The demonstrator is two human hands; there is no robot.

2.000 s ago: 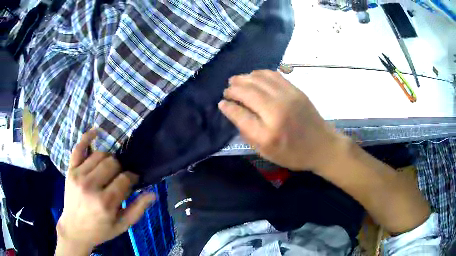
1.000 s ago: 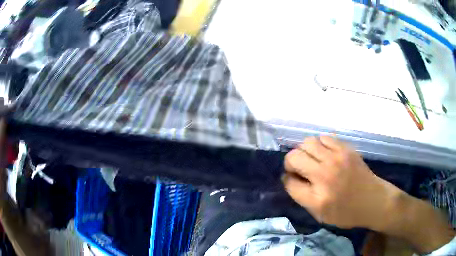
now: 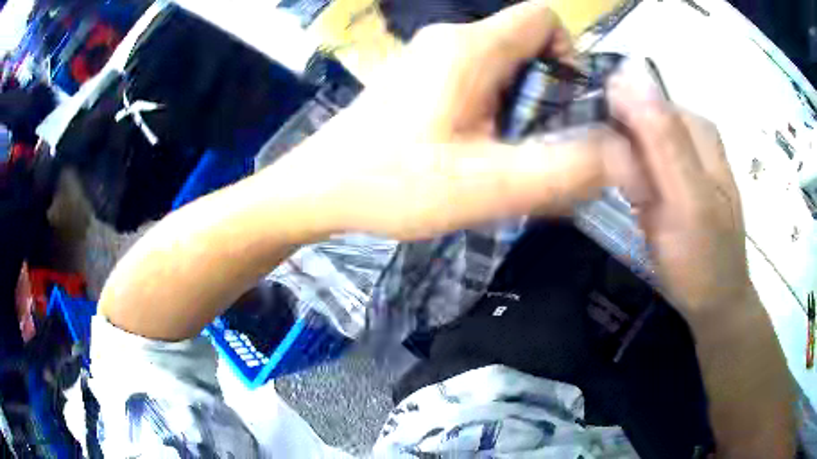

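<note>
Plaid fabric [image 3: 434,278] hangs bunched below my hands, in front of my dark clothing. Its upper part is gathered between both hands. My left hand [image 3: 475,134] reaches in from the left, fingers curled around the bunched plaid. My right hand [image 3: 672,161] comes up from the lower right with its fingers against the same bunch, blurred by motion. The two hands are close together and their fingertips partly hide the cloth. I cannot make out the dark fabric piece apart from other dark cloth.
The white table [image 3: 748,108] curves along the right, with snips [image 3: 811,332] at the right rim. A blue basket [image 3: 260,359] stands below left. Black cloth with a white tie [image 3: 139,116] lies upper left. Yellowish material [image 3: 354,31] is at the top.
The hands were apart, stretching the dark-edged plaid; now they are together at upper centre with the plaid bunched and hanging. The view has swung left, so the table and snips sit further right.
</note>
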